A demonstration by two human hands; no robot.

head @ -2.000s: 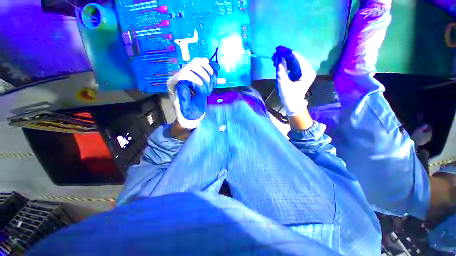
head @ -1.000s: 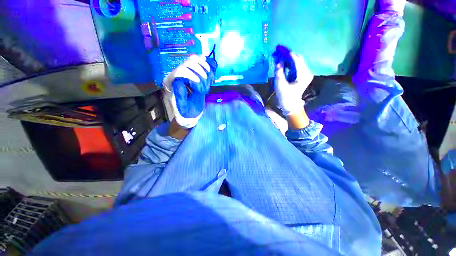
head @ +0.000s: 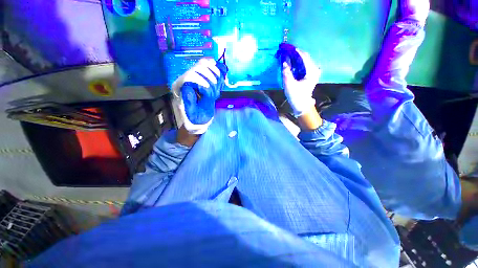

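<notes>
A teal-blue printed circuit board (head: 264,23) with bars that have pink-red ends lies on the glossy green bench, cut off by the top edge. A bright glare covers its middle. My left hand (head: 199,94), in a white and blue glove, is closed at the board's lower edge around a tool, perhaps tweezers or cutters (head: 222,62), whose dark pointed tip shows above the fist. My right hand (head: 301,81), in a white glove, is at the board's lower right corner. Dark blue material shows at its fingers; whether it is a tool handle or glove fabric is unclear.
A blue ring (head: 121,6) stands left of the board. A black bin (head: 52,157) with red contents is at lower left, a wire rack (head: 26,225) below it. At right, another person's blue sleeve (head: 395,68) reaches over the green bench (head: 335,47).
The board, ring and bench have shifted right in the picture relative to my body. My left hand stays closed in nearly the same place. My right hand has moved slightly left.
</notes>
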